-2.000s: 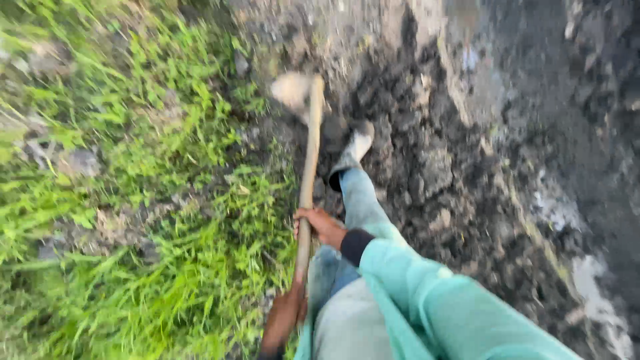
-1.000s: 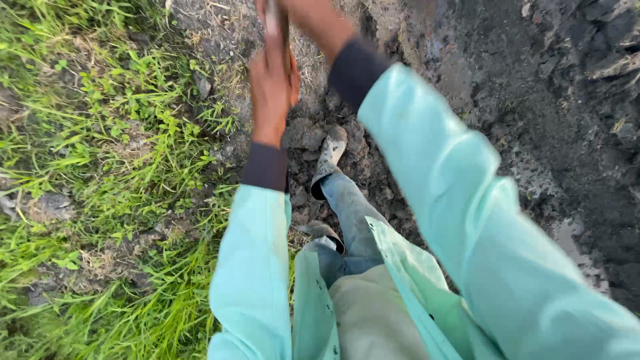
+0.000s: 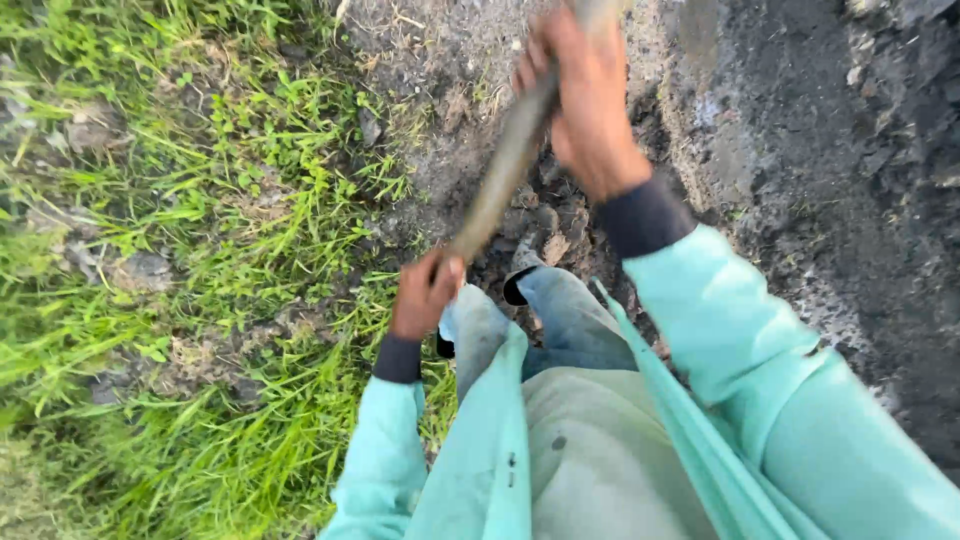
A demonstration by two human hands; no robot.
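Observation:
A long wooden handle (image 3: 499, 184) runs slantwise in front of my legs, blurred toward its upper end. Near its lower end my left hand (image 3: 425, 292) is closed around it, beside my left knee. Farther up, my right hand (image 3: 592, 105) grips the same handle at the top of the view. The tool's head is out of view above. Under the handle lies dark, broken soil (image 3: 555, 217), where one of my mud-coated boots (image 3: 527, 259) stands.
Green grass and low weeds (image 3: 247, 195) with clods cover the left side. A grey, damp-looking mud strip (image 3: 810, 150) runs along the right. My jeans (image 3: 570, 322) and the loose front of my turquoise shirt (image 3: 480, 450) hang close to the handle.
Two seconds ago the tool's head rested on the soil ahead of my boot. One second ago both hands were close together at the top; now my left hand is lower and the hands are apart.

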